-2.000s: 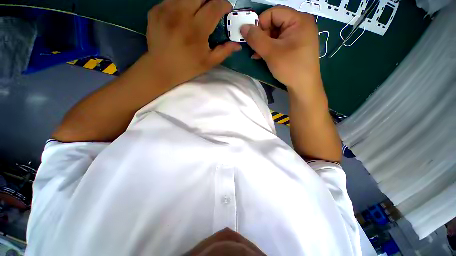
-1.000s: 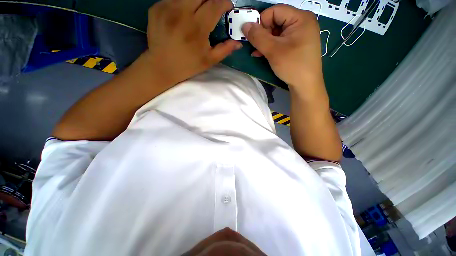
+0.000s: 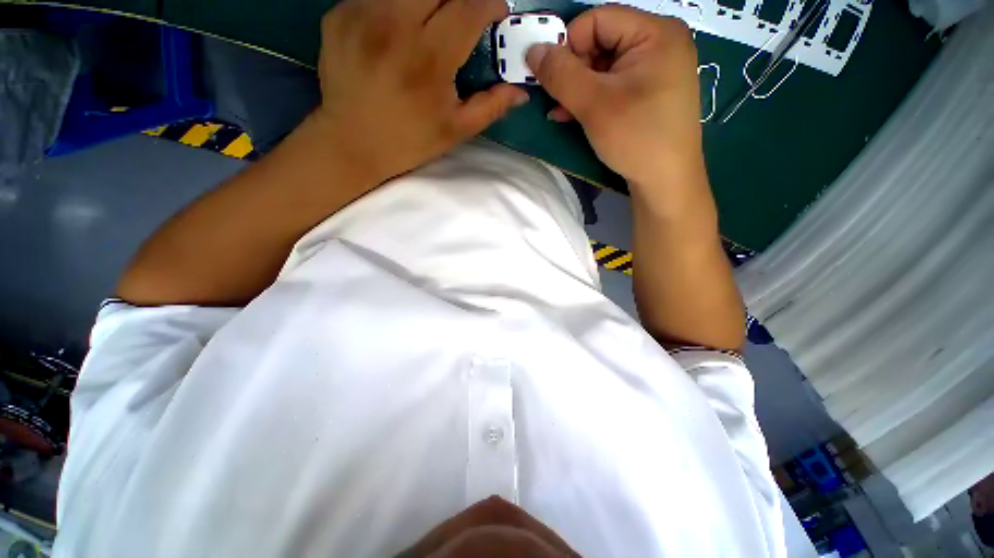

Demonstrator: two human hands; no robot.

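A white rounded-square piece [image 3: 517, 46] with small dark edge cut-outs lies over a dark housing [image 3: 498, 74], of which only a thin edge shows. My right hand [image 3: 632, 87] presses its thumb on the right part of the white piece, with its fingers curled beside it. My left hand [image 3: 409, 76] is at the left of the housing, its fingers around the upper left edge and its thumb pointing in below. Its grip is partly hidden at the top edge of the picture.
On the green mat [image 3: 796, 158], right of my right hand, lie thin white adhesive rings [image 3: 708, 93], tweezers [image 3: 768, 63] and a white die-cut strip [image 3: 848, 41]. White sheeting [image 3: 883, 251] hangs at the right. A blue plastic object [image 3: 142, 98] stands at the left.
The white piece and housing have shifted very slightly upward. My right hand has moved a little, its thumb still on the piece. My left hand has hardly moved.
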